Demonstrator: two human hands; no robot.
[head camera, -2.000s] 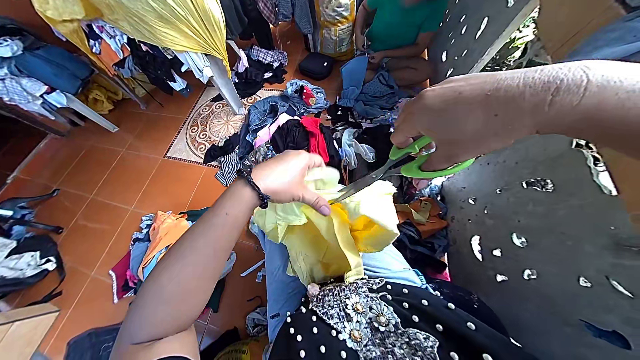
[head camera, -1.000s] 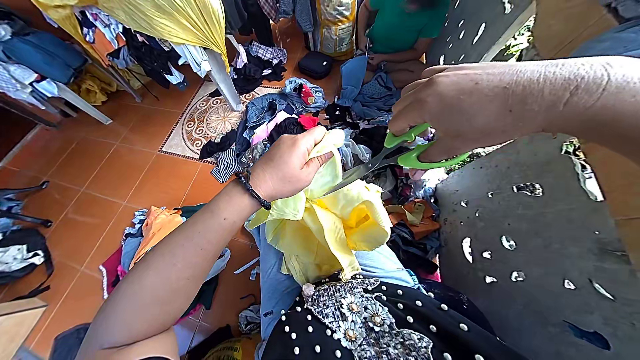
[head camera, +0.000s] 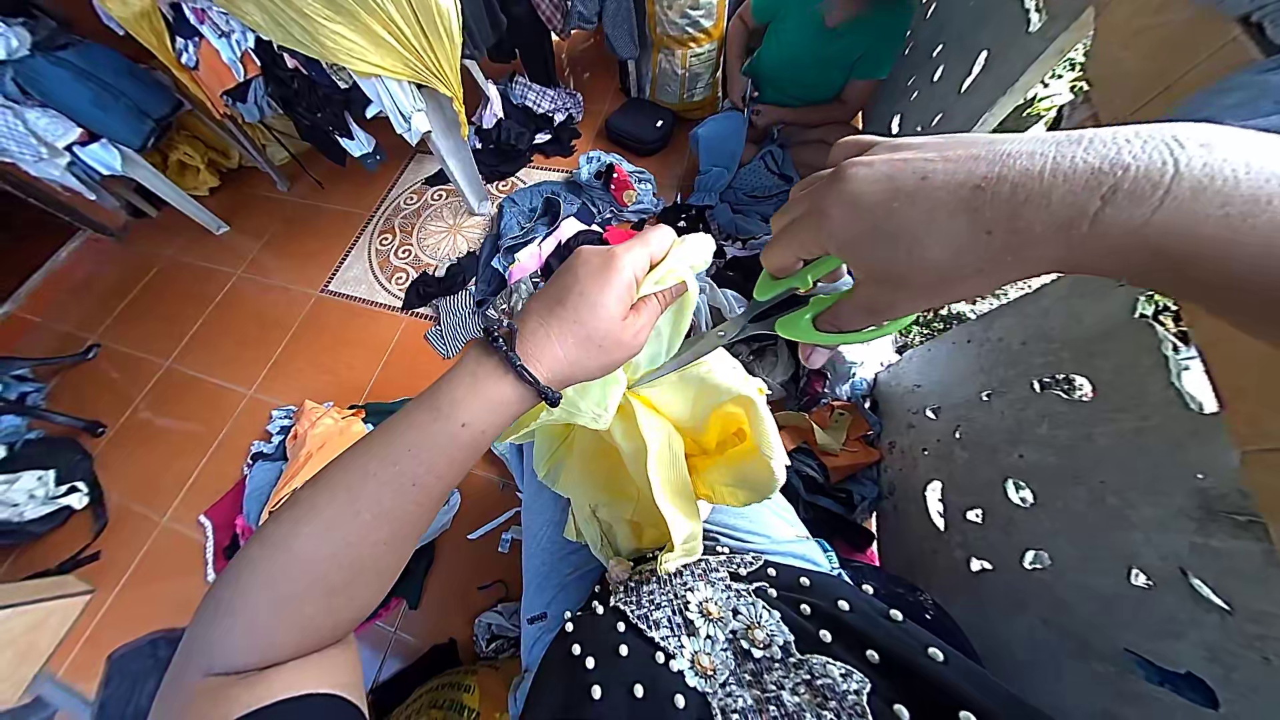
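Note:
My left hand (head camera: 600, 305), with a dark braided bracelet at the wrist, grips a bunched upper edge of a yellow fabric garment (head camera: 640, 460). The rest of the cloth hangs in folds over my lap. My right hand (head camera: 830, 240) holds green-handled scissors (head camera: 750, 325) by their loops, the blades pointing down and left. Their tips rest at the yellow cloth just below my left hand; whether they lie in a cut cannot be told.
Piled clothes (head camera: 545, 215) lie ahead on the tiled floor, and another heap (head camera: 320, 440) is at the left. A person in a green top (head camera: 825, 50) sits beyond. A grey perforated panel (head camera: 1080, 480) stands at the right. Near a table leg (head camera: 455, 150) lies a black case (head camera: 640, 125).
My left hand has risen from lower on the yellow cloth since two seconds ago, pulling a strip of it upward. The scissors stay at the cloth in my right hand.

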